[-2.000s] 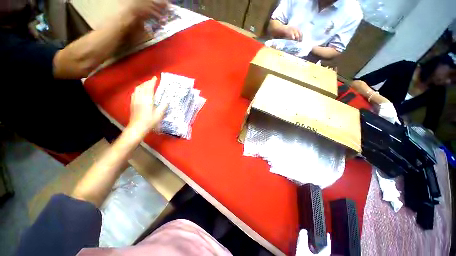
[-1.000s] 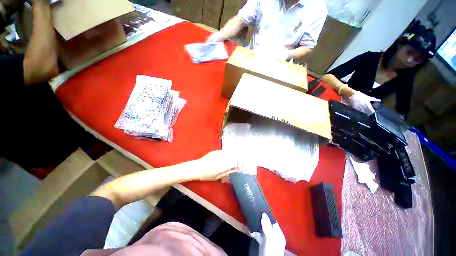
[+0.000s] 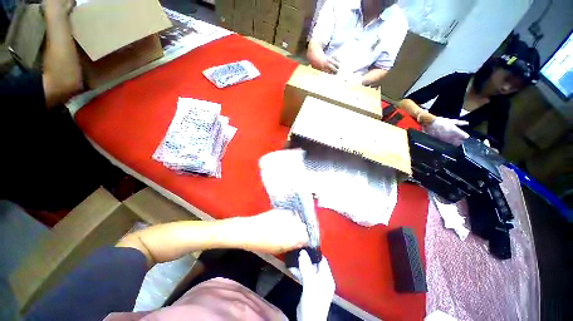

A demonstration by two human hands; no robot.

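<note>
My bare left hand (image 3: 283, 231) grips a bubble bag (image 3: 289, 188) near the table's front edge. My gloved right hand (image 3: 314, 282) holds the end of a black unit (image 3: 312, 253), most of which is inside the bag. The bag's far end is raised and points away from me. A small pile of bagged units (image 3: 195, 138) lies on the red table at the left. Another bagged unit (image 3: 231, 73) lies singly behind it. One unwrapped black unit (image 3: 407, 259) lies at the right.
The supply carton (image 3: 352, 131) spills empty bubble bags (image 3: 355, 188), with a second carton (image 3: 333, 91) behind. A heap of black units (image 3: 462, 175) lies right. A person in white sits opposite, one in black at right; another's arm reaches a packing carton (image 3: 119, 53) at far left.
The black unit has gone into the bubble bag between my hands. The person in white has let go of a bagged unit, which now lies further left on the red table.
</note>
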